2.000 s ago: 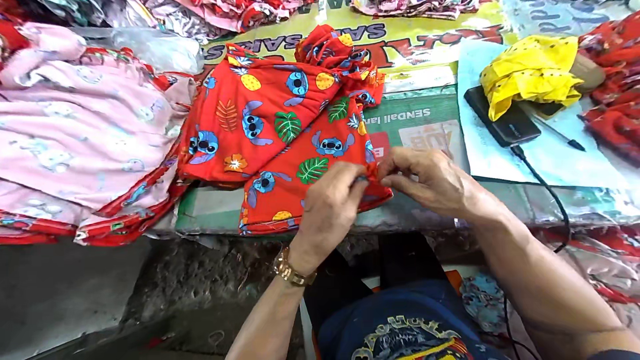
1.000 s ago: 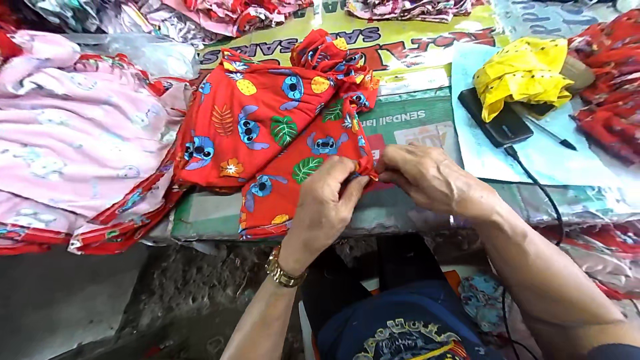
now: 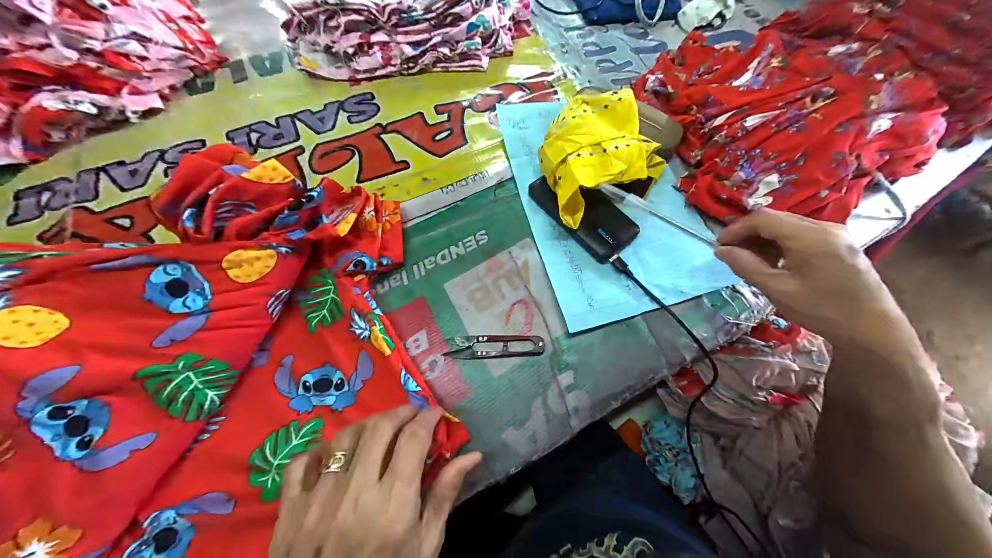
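Note:
Red fabric printed with blue cartoon characters, leaves and pineapples (image 3: 194,387) lies across the left of the table. My left hand (image 3: 372,473) rests flat on its right edge, a ring on one finger. At the right, my right hand (image 3: 790,263) pinches the end of a slim pen-like stick (image 3: 666,217), whose other end lies by a yellow dotted cloth bundle (image 3: 597,147). Beneath the bundle are a black power bank (image 3: 597,225) with a cable plugged in and a light blue paper sheet (image 3: 573,298). Thread snips (image 3: 500,346) lie between the fabric and the sheet.
Stacked pink and red patterned cloth (image 3: 403,35) stands at the back, with another pile (image 3: 93,70) at back left. Red floral fabric (image 3: 790,124) is heaped at back right. The black cable (image 3: 701,387) hangs over the table's front edge, near lower cloth (image 3: 759,418).
My right hand has left the red fabric's edge and moved right to the stick on the blue sheet. My left hand has opened out on the fabric. The snips now show. The view has turned right.

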